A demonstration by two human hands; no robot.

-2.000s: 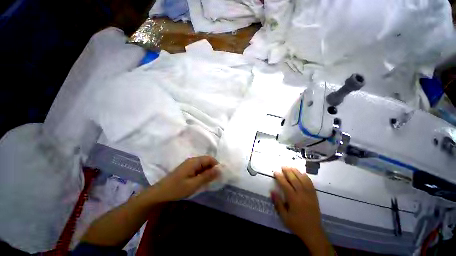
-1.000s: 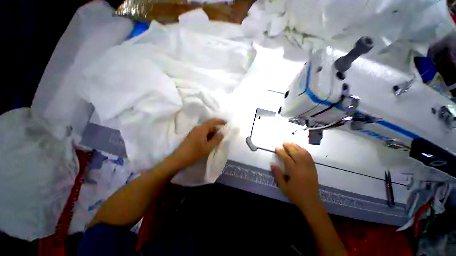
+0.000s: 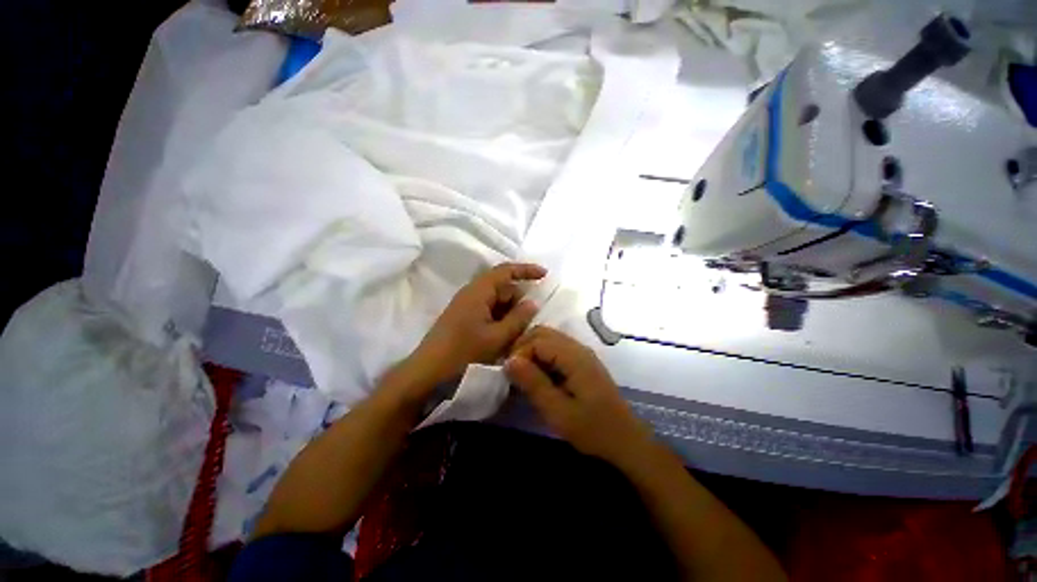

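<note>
The white garment piece lies in loose folds left of the sewing machine head. My left hand pinches its edge near the table's front edge. My right hand is beside my left hand, with bent fingers on the same edge. A small white flap of cloth hangs below my hands. The needle plate shows with no cloth in my hands reaching it. The presser foot and needle are hard to make out under the head.
The thread snips lie on the bed at the right. A red crate with white pieces is below the left table edge. More white cloth hangs at far left. A shiny brown package is at the back left.
My right hand has moved left from the needle plate to the cloth edge beside my left hand. The view has shifted, and the machine head appears larger and farther right.
</note>
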